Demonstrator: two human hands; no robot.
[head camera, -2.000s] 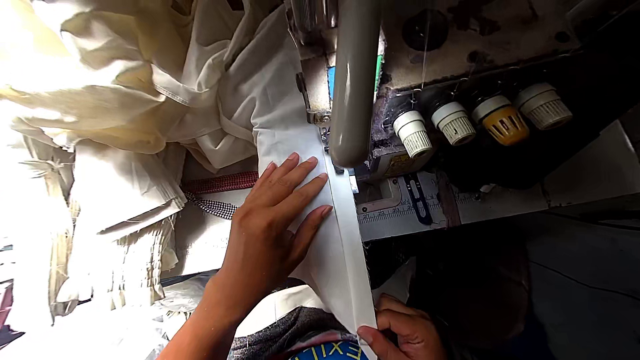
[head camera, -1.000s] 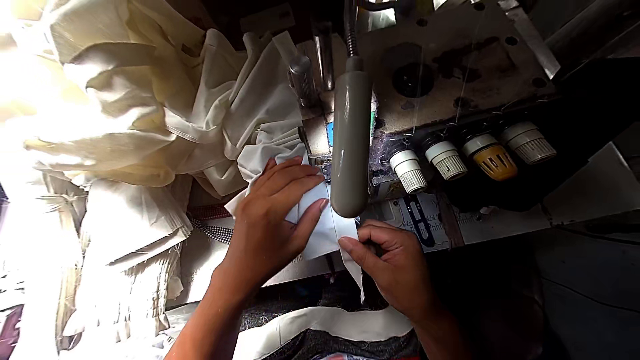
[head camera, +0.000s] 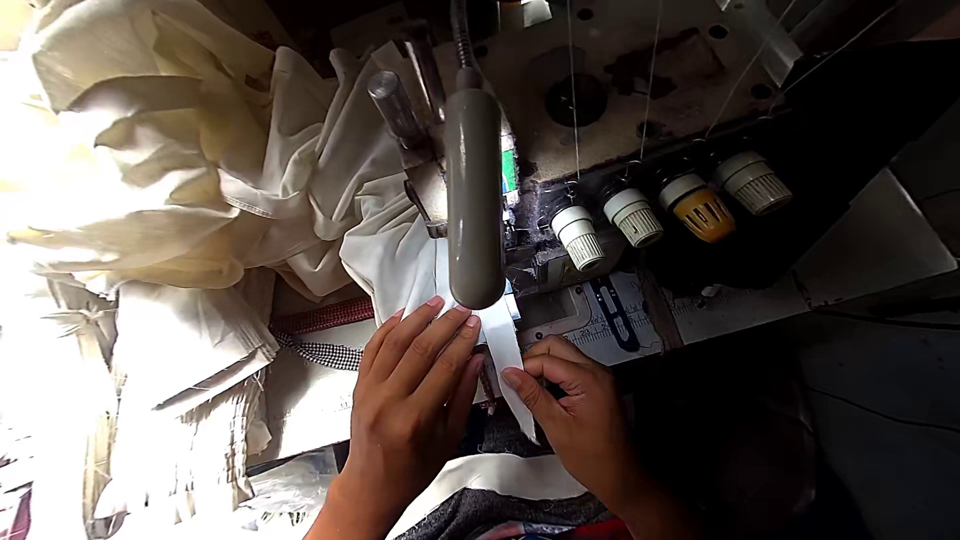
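Note:
White fabric (head camera: 390, 251) lies bunched at the needle area of an overlock sewing machine (head camera: 570, 135). My left hand (head camera: 420, 375) rests palm down on its near edge, fingers slightly apart and pointing at the machine. Between thumb and fingers, my right hand (head camera: 570, 405) pinches a narrow white fabric strip (head camera: 506, 360), whose loose end hangs toward my lap. A grey lamp head (head camera: 475, 202) on a flexible neck hides the presser foot and part of the cloth.
Several thread tension knobs (head camera: 634, 217) line the machine's front. Heaped cream cloth (head camera: 172, 150) and a stack of cut fabric pieces (head camera: 187, 375) are at the left. A checked ribbon (head camera: 322, 351) lies beside them. A ruler-marked plate (head camera: 637, 315) fronts the machine; threads run above.
My right hand has moved up from near my lap toward the machine, with the strip. The cloth before the machine now reaches less far toward me, and more is bunched behind my left hand.

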